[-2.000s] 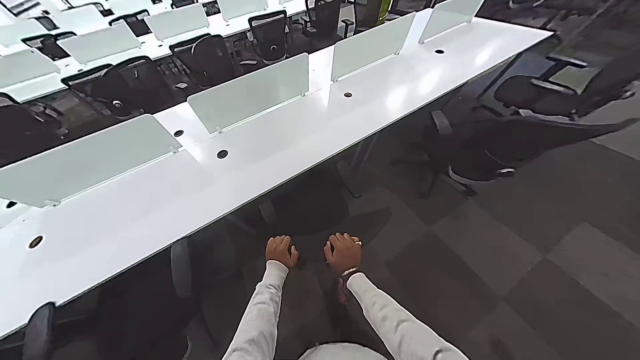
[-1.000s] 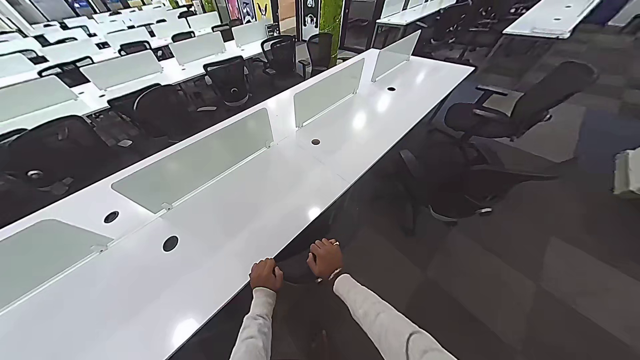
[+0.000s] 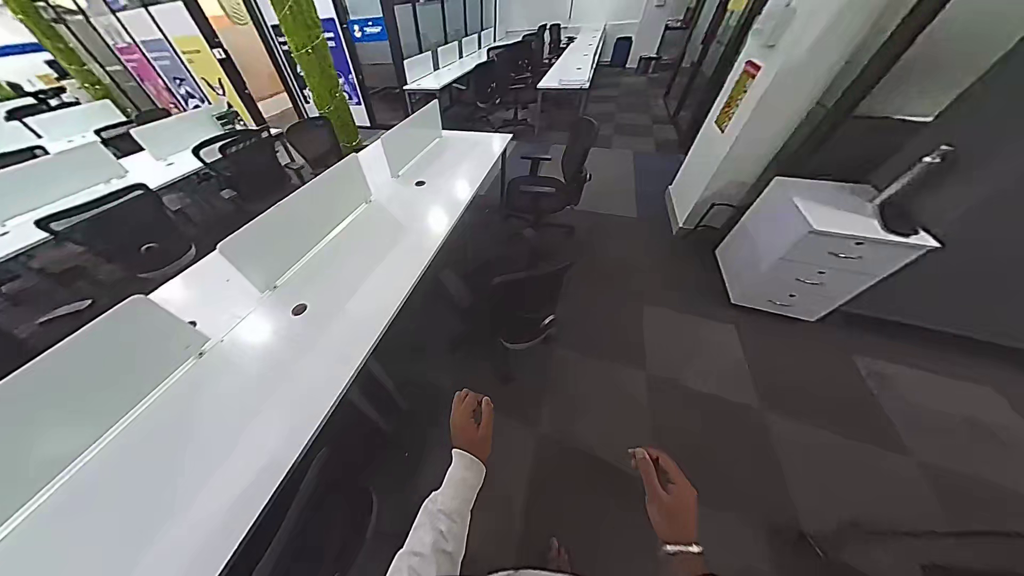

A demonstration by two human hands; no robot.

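Observation:
My left hand (image 3: 472,422) is held out over the carpet, right of the long white desk (image 3: 360,276), with its fingers curled and nothing seen in it. Farther right and lower is my right hand (image 3: 666,492), its thumb and fingers loosely bent and apart, also with nothing seen in it. A bracelet circles the right wrist. Neither hand touches the desk. Beyond the hands, a black office chair (image 3: 528,308) stands low beside the desk edge. Another black chair (image 3: 344,512) is partly hidden below the desk at the lower left.
A further black office chair (image 3: 552,180) stands near the desk's far end. At the right, a white drawer cabinet (image 3: 816,256) stands by the dark wall, with an object on top. Frosted divider panels (image 3: 300,220) line the desk. A white pillar (image 3: 732,112) rises behind.
Both hands, earlier close together on a black chair by the desk edge, are now apart and off it. The view has turned right, bringing in the drawer cabinet and pillar.

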